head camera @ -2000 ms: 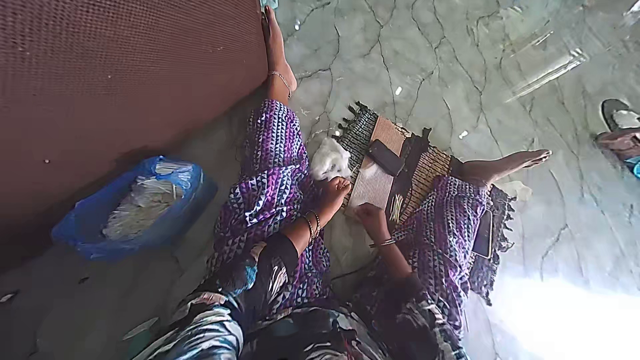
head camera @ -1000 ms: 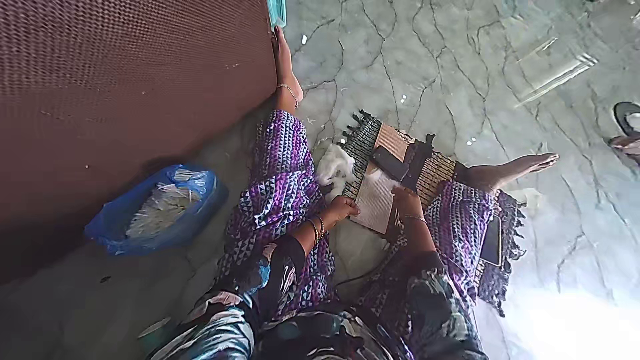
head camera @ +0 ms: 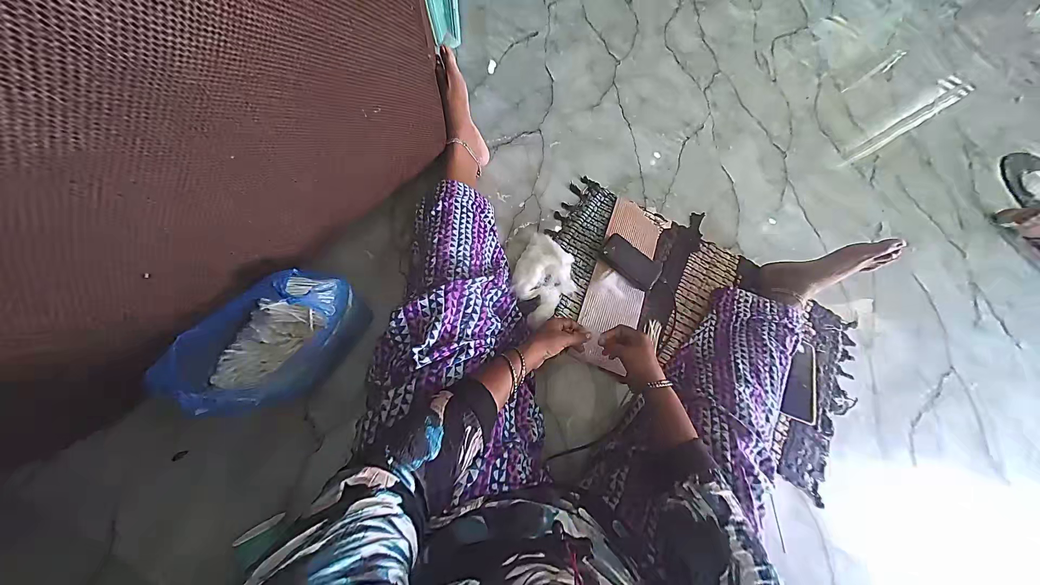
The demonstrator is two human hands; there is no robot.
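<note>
My left hand (head camera: 559,338) and my right hand (head camera: 630,349) are close together over the near end of a ribbed, pinkish board (head camera: 613,313). The fingertips of my left hand are pinched on a small tuft of white fibre. My right hand's fingers are curled, and whether they hold some fibre too cannot be told. A fluffy heap of white cotton (head camera: 543,272) lies just beyond my left hand. A dark oblong object (head camera: 632,262) rests across the board. Thin pale sticks or wicks (head camera: 652,329) lie beside my right hand.
A woven fringed mat (head camera: 705,280) lies under the board and my right leg. A blue plastic bag (head camera: 195,357) with many white wicks (head camera: 264,345) is on the floor at left, beside a brown woven surface (head camera: 219,122). A phone-like dark slab (head camera: 800,386) lies on the mat; footwear (head camera: 1020,183) at far right.
Two seconds ago my left hand was beside the cotton heap; it has since drawn back toward me, nearer the board's close end. My right hand moved up the board and then back down.
</note>
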